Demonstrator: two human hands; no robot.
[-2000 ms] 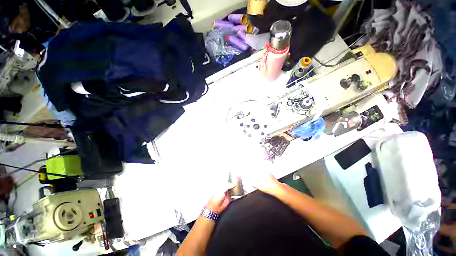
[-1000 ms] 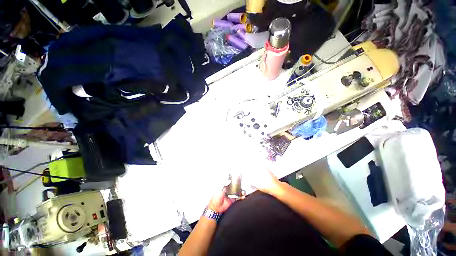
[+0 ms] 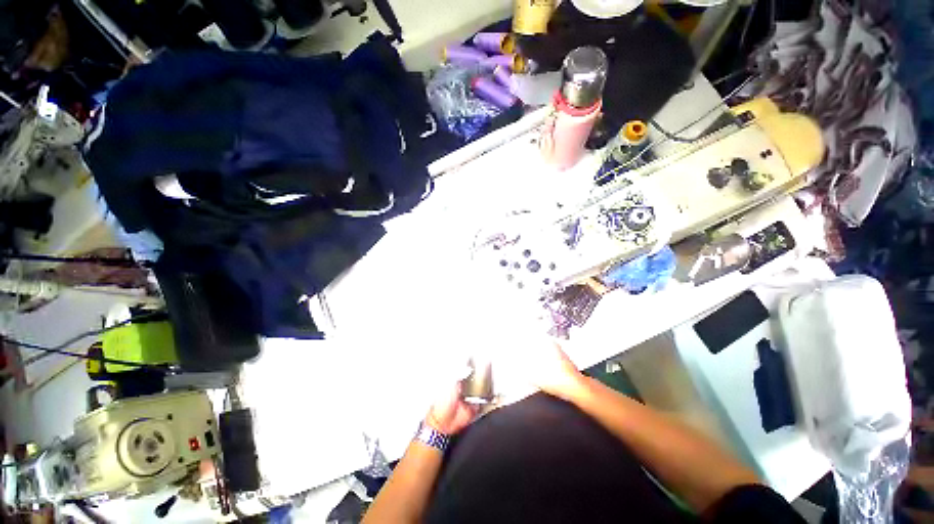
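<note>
My left hand point(image 3: 451, 406), with a wristwatch, is at the table's near edge, its fingers partly lost in glare. A small brownish-grey object point(image 3: 478, 381) shows at its fingertips; I cannot tell what it is. My right hand point(image 3: 553, 370) reaches into the glare from the right; its fingers are washed out. The top of my head or cap hides the area just below. The cream sewing machine point(image 3: 691, 184) lies beyond, to the right.
Navy garments point(image 3: 277, 133) are heaped at the back left. A pink flask point(image 3: 572, 118) and a yellow-topped spool point(image 3: 634, 132) stand behind the machine. A light blue cloth point(image 3: 643, 270) lies against it. A white bag point(image 3: 845, 358) and dark phone-like slab point(image 3: 730, 320) are at right.
The view has shifted slightly. Both hands stay in nearly the same place at the table edge, with the small brownish-grey object still at the left fingertips.
</note>
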